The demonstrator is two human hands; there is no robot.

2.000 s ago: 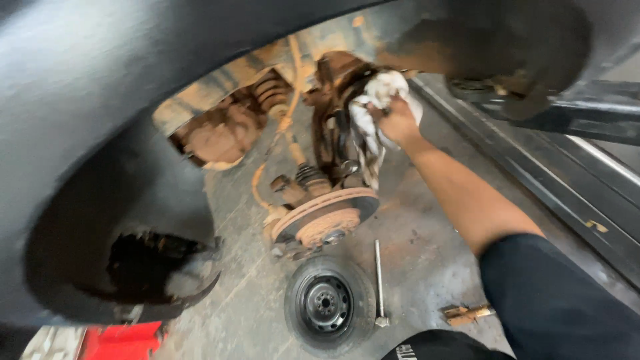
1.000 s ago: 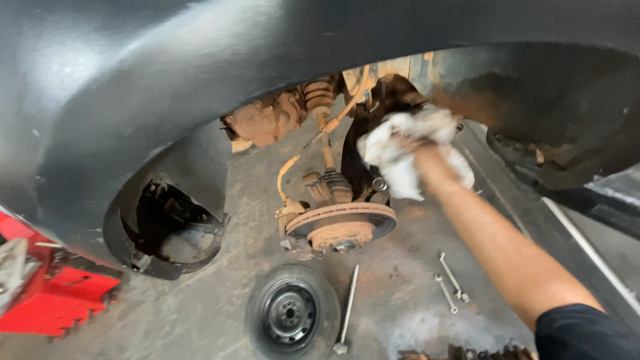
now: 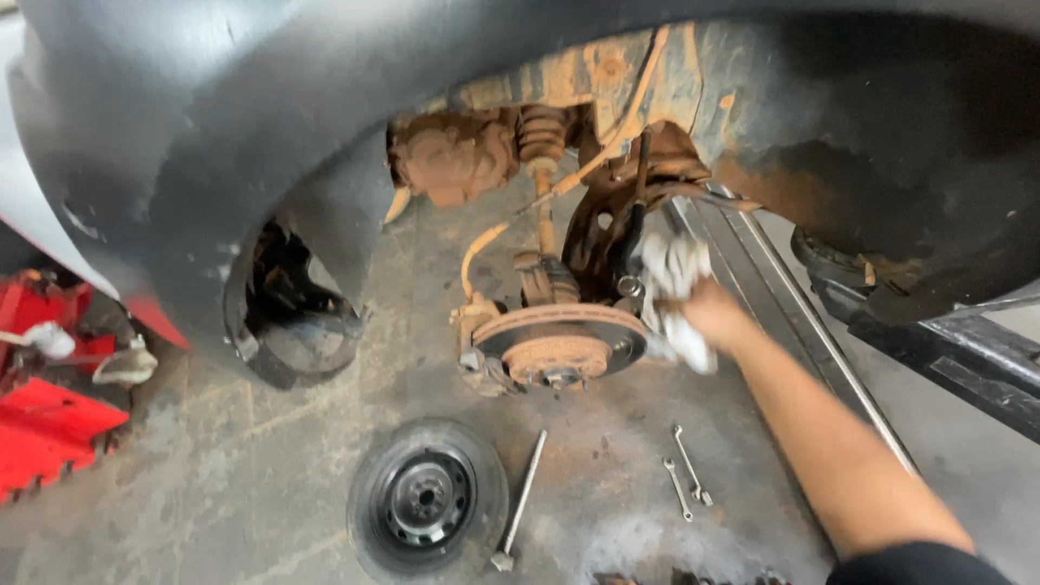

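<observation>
My right hand grips a white cloth, somewhat blurred, just right of the rusty brake disc. The cloth hangs beside the lower control arm; whether it touches the arm or the disc edge I cannot tell. A chrome socket end shows close to the cloth's left side. Left of the hand, a drive shaft with a ribbed rubber boot runs down to the hub, and a dirt-covered brake hose curves to the caliper. My left hand is out of view.
A black fender arches overhead. On the floor lie a wheel with its tyre, a long-handled wrench and two spanners. Red metal equipment stands at the left; metal rails run along the right.
The right hand with the cloth has come down from up beside the suspension to beside the disc's right edge. The view has shifted, showing more floor.
</observation>
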